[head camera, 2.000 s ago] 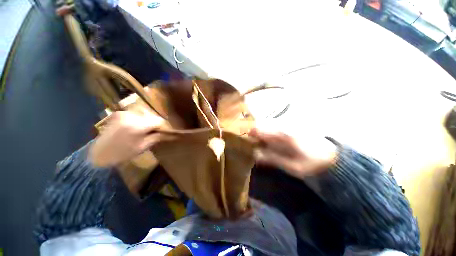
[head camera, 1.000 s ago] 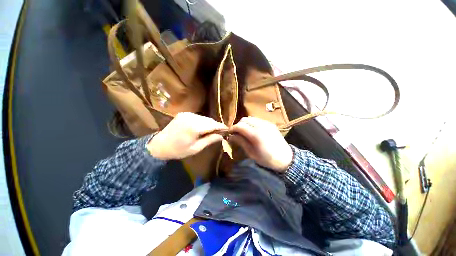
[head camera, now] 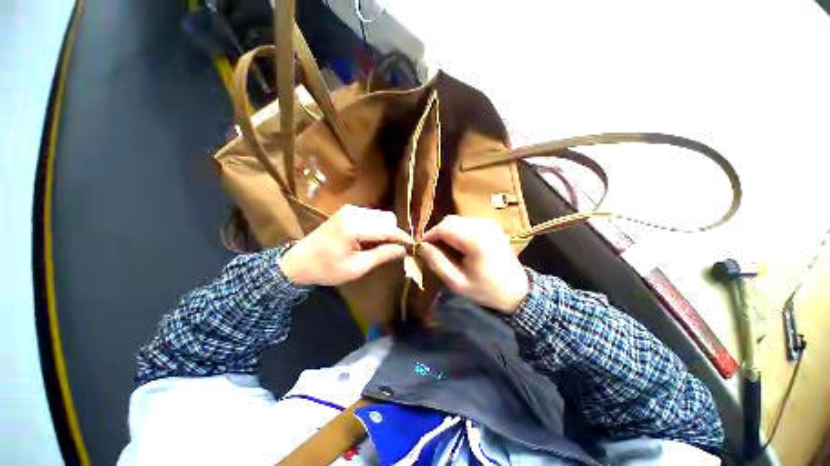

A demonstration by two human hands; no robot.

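Observation:
A brown tote bag body [head camera: 369, 291] stands on my lap with its mouth open towards me and its dark inside showing. My left hand [head camera: 344, 248] and my right hand [head camera: 475, 259] pinch its top edge between thumbs and fingers, almost touching at the seam. A pale-tan end tab [head camera: 413, 272] hangs just below the fingertips. A narrow light-edged opening [head camera: 425, 164] runs away from the hands inside the mouth. One bag handle [head camera: 673, 139] lies looped to the right over the bench. A small shiny metal piece [head camera: 501, 199] sits near that handle's base.
Another tan tote [head camera: 259, 187] with upright handles stands at the left. On the white bench [head camera: 582, 55] at the right lie a hammer [head camera: 745, 346], a slim dark corded tool [head camera: 791, 329] and a red strip [head camera: 692, 319] along its edge. A dark floor with a yellow line is at far left.
The hands have come together from the wide-apart sides of the bag mouth to pinch the seam. In the last second they stay there, while the view has shifted slightly.

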